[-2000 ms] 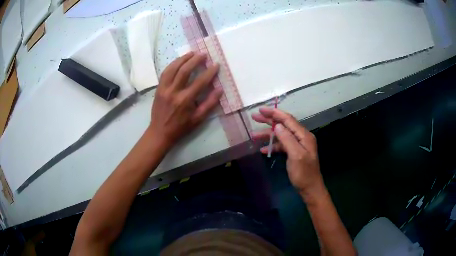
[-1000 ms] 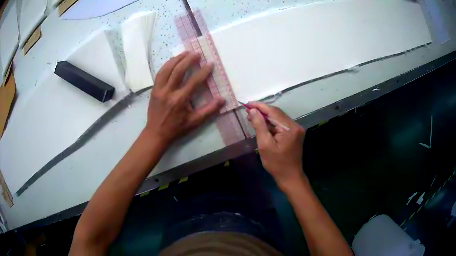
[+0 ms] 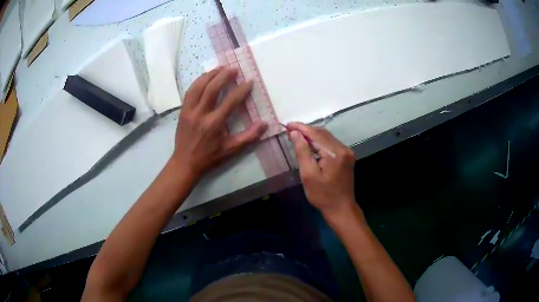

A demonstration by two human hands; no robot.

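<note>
A clear ruler with a pink-red grid (image 3: 260, 94) lies across the left end of a long white fabric piece (image 3: 378, 56) and reaches down to the table's front edge. My left hand (image 3: 213, 121) lies with fingers spread on the ruler and presses it down; it grips nothing. My right hand (image 3: 325, 168) holds a thin red-pink pen (image 3: 312, 142) between thumb and fingers. The pen's tip is at the ruler's right edge, by the fabric's lower edge.
A black bar weight (image 3: 99, 99) lies on another white stack (image 3: 65, 141) at left. Short white strips (image 3: 163, 65) lie beside it. Tan card pieces (image 3: 38, 49) lie at far left. A pale bin-like object (image 3: 452, 283) is below the table at right.
My right hand has moved left from beside the ruler, and the pen has turned from loosely held to its tip at the ruler's edge. My left hand has stayed on the ruler.
</note>
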